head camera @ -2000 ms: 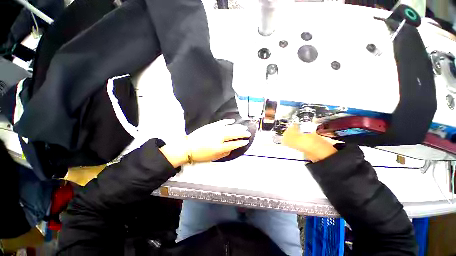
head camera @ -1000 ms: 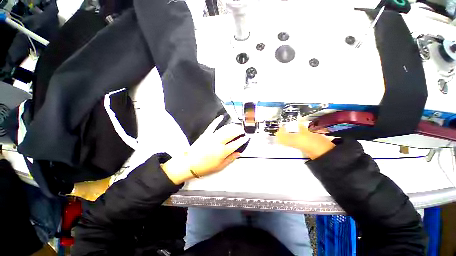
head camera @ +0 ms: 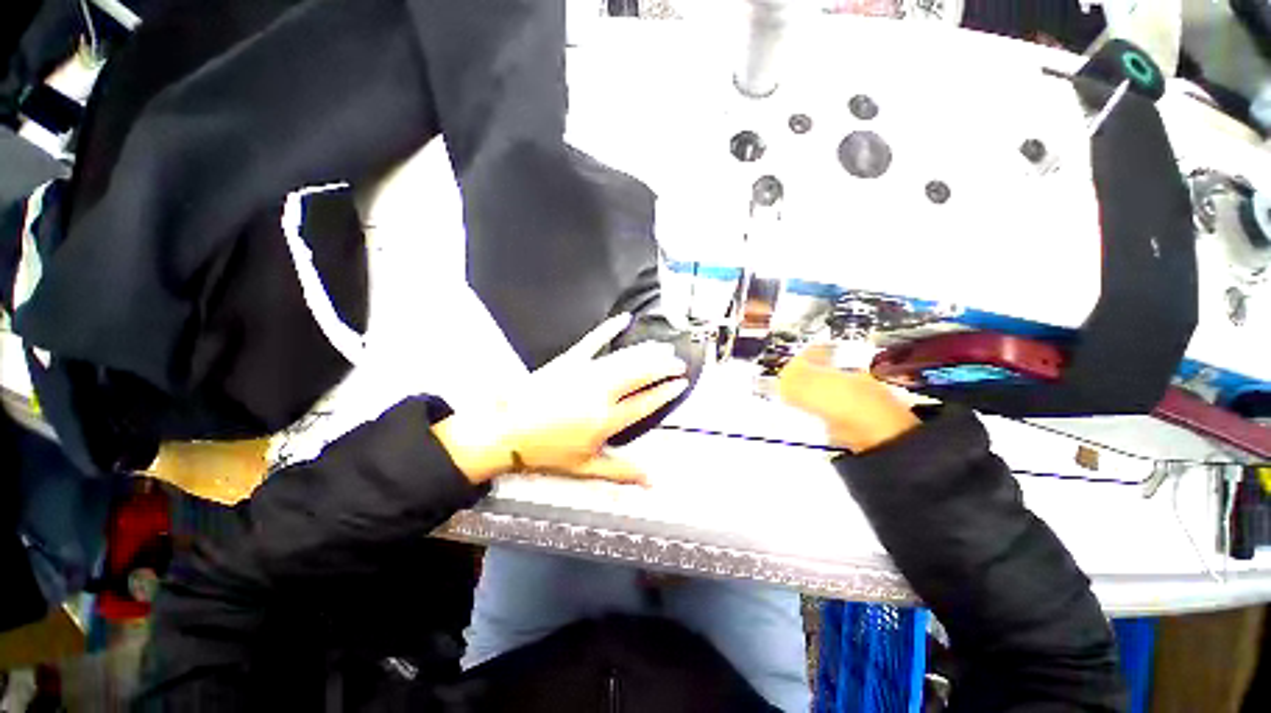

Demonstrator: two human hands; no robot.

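A black garment (head camera: 279,112) is heaped at the left, and its sleeve or leg (head camera: 523,209) runs down to my left hand. My left hand (head camera: 579,404) lies flat on the dark open end (head camera: 666,397) with its fingers spread, just left of the needle area. My right hand (head camera: 850,400) is at the front of the white sewing machine (head camera: 962,98), by the small metal parts (head camera: 853,318). Its fingertips are partly hidden there, and I cannot tell if they hold anything. A white strip (head camera: 310,265) edges the heap.
A black strap (head camera: 1146,251) hangs over the machine's right part. A red-framed phone (head camera: 983,358) lies beside it. A ruler tape (head camera: 669,554) runs along the table's front edge. A blue crate (head camera: 871,655) stands below. Dark handled tools (head camera: 1250,508) are at the far right.
Since one second ago, the view has shifted. My left hand lies flatter on the dark end, and more of that end shows beyond its fingertips. My right hand stays by the metal parts.
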